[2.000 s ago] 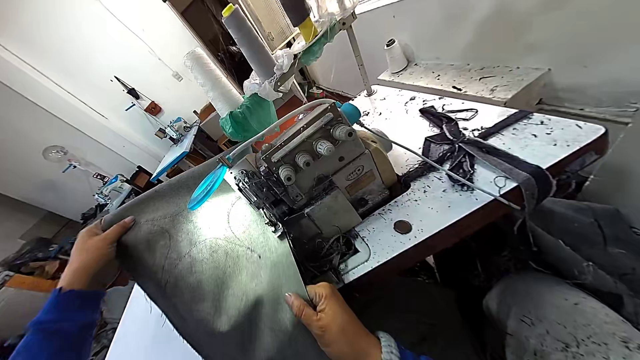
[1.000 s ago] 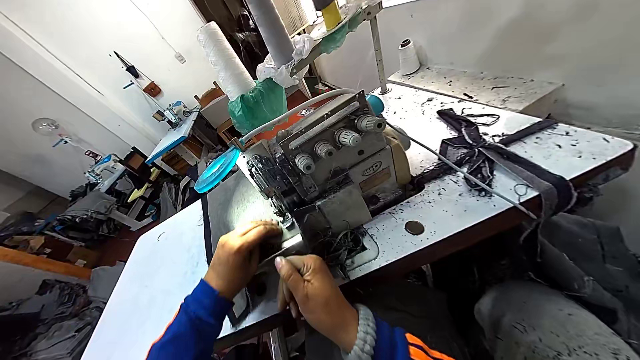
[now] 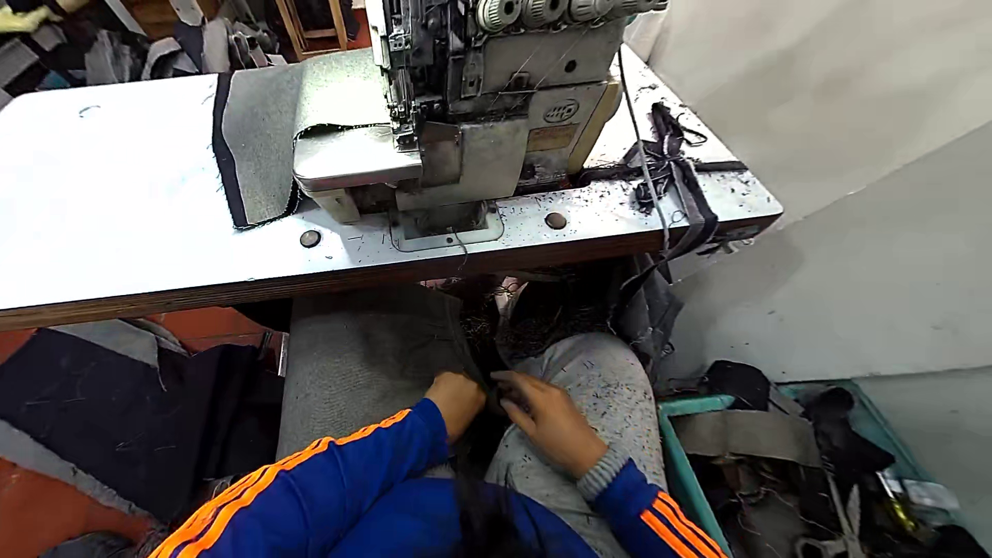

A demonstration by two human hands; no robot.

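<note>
My left hand [image 3: 457, 399] is closed at the edge of a dark grey fabric piece [image 3: 372, 349] that lies over my lap. Beside it my right hand [image 3: 552, 422] has thumb and fingers bent around something dark, hard to make out. Above my hands, on the white table [image 3: 139, 225], stands an overlock sewing machine [image 3: 496, 147], dusted with lint. Another grey denim piece [image 3: 263, 139] with a dark edge lies at the machine's left, partly under its presser area. Neither hand touches the machine.
A teal crate [image 3: 690, 480] at the lower right holds fabric scraps and scissors [image 3: 845, 527]. Dark fabric pieces [image 3: 101, 411] lie on the floor at the left. A tied bundle of dark strips [image 3: 686, 186] hangs over the table's right edge. A wall bounds the right side.
Both hands have moved from beside the machine's needle area down to my lap, below the table edge. The view has tilted strongly downward.
</note>
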